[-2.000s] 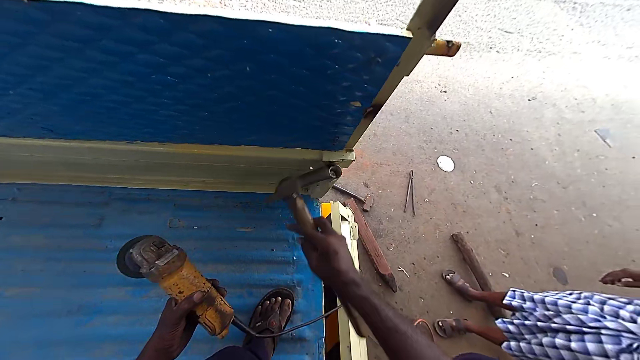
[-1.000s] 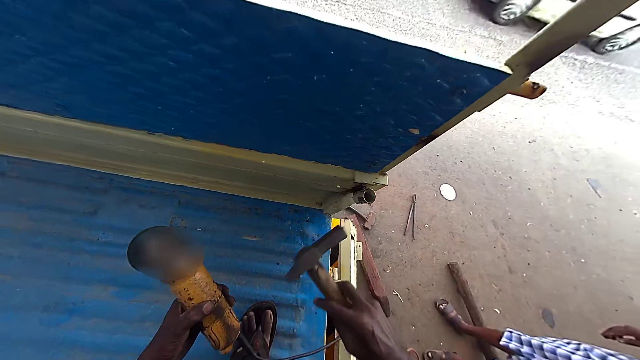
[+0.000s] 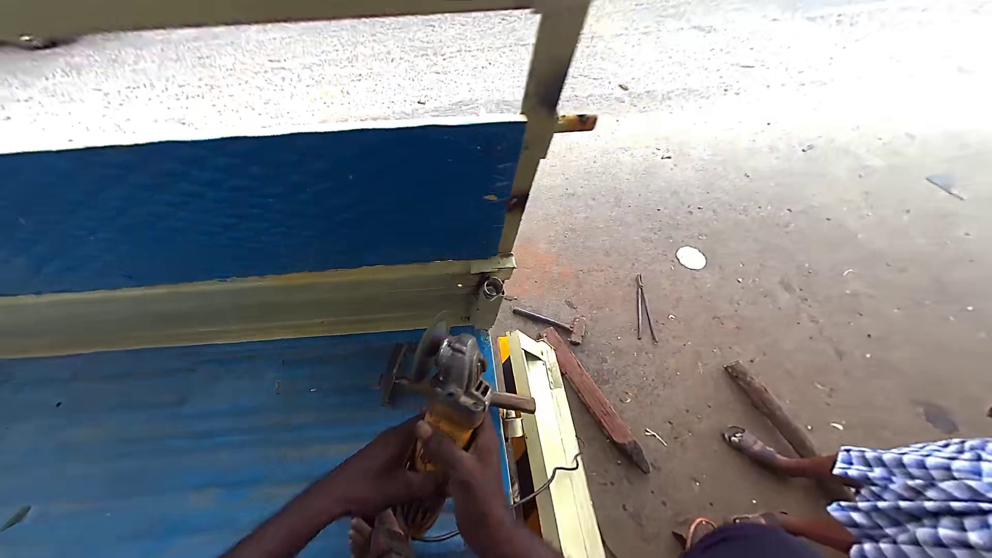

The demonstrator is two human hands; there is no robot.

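Note:
Both of my hands hold a yellow angle grinder [image 3: 453, 418] with a grey metal head and a disc at its upper left. My left hand [image 3: 395, 465] wraps the body from the left, and my right hand [image 3: 473, 465] closes on it from the right. A hammer [image 3: 391, 376] lies on the blue corrugated metal floor [image 3: 194, 442], its head left of the grinder and its wooden handle showing to the right, partly hidden behind the tool. Just above the disc, a short round metal pipe [image 3: 492, 288] sits at the corner of the cream metal rail [image 3: 232, 306].
Beyond the rail stands a blue panel [image 3: 271, 205]. On the ground to the right lie a second hammer [image 3: 550, 323], tongs [image 3: 643, 308], a reddish wooden stake [image 3: 597, 399] and a wooden log [image 3: 767, 403]. A person in checked cloth [image 3: 914, 496] is at lower right. The grinder's cord [image 3: 550, 480] crosses the cream frame.
My right hand has let go of the hammer and taken hold of the grinder beside my left hand. The grinder has moved right, toward the rail's corner.

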